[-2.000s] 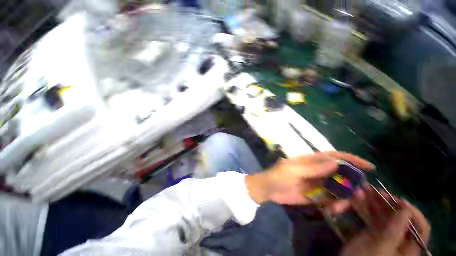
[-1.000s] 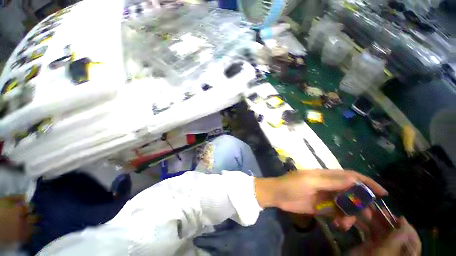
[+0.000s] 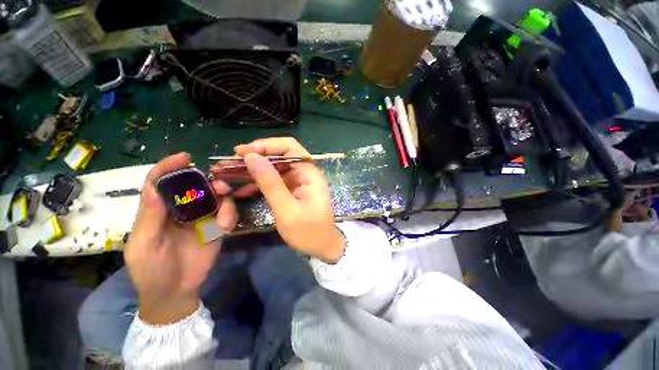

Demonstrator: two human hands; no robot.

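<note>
My left hand (image 3: 170,253) holds a smartwatch (image 3: 186,196) with its black screen up, lit with a colourful "hello". A yellow-edged battery (image 3: 210,229) hangs out at its lower right, by my fingers. My right hand (image 3: 293,195) holds a thin stick-like tool (image 3: 325,156) like a pen, with a pale tan end pointing right; a second slim strip, perhaps tweezers, lies along it. The tool's left end is above the watch's upper right, apart from the screen.
A white strip (image 3: 101,191) with watch cases and batteries runs left. Behind are a black fan (image 3: 242,87), a brown cylinder (image 3: 397,43) and red and white pens (image 3: 402,126). Black equipment with cables (image 3: 451,115) stands right. Another person's white sleeve (image 3: 600,267) shows at far right.
The view has swung right, from the foam trays to the bench. Both hands now show clearly near the middle, still holding the lit watch and the thin tool.
</note>
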